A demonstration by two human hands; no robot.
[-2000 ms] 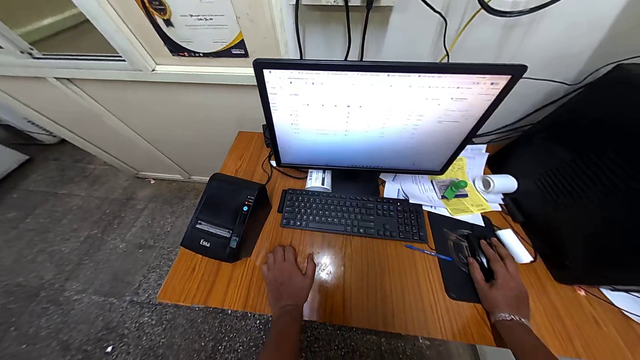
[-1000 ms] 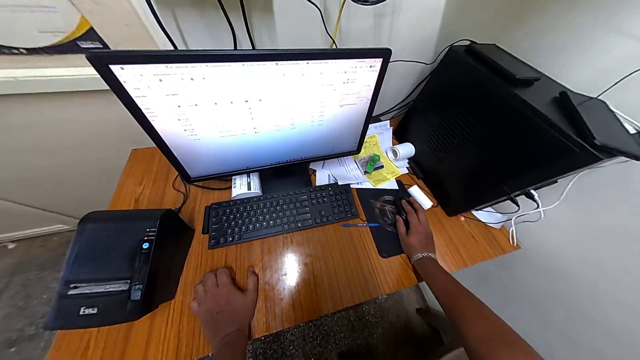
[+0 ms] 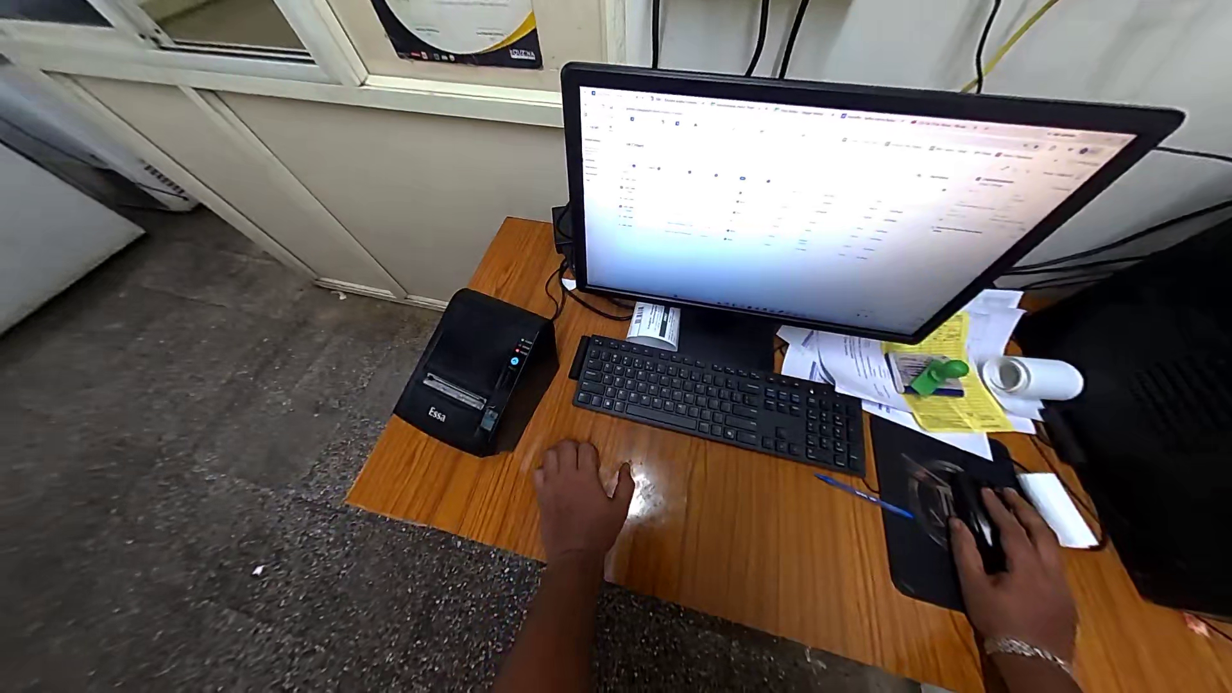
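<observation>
My left hand (image 3: 580, 502) rests palm down on the wooden desk (image 3: 731, 568), thumb apart from the fingers, holding nothing. It lies in front of the black keyboard (image 3: 717, 402) and to the right of a black Essa receipt printer (image 3: 476, 371). On the black mouse pad (image 3: 910, 539), my right hand (image 3: 1015, 568) is over a black computer mouse (image 3: 974, 525), its fingers curved around it; a bracelet circles that wrist. A blue pen (image 3: 863, 495) lies partly on the pad's left edge. Behind the keyboard stands a lit monitor (image 3: 818, 202).
Papers (image 3: 847, 366), a green-handled stamp (image 3: 938, 376) and a paper roll (image 3: 1035, 377) lie right of the monitor stand. Another white roll (image 3: 1057, 510) is beside the mouse. A black case (image 3: 1145, 414) stands at the right. A printed label strip (image 3: 654, 325) lies behind the keyboard.
The view has swung right and then back left. My left hand stays on the desk and my right hand stays on the mouse.
</observation>
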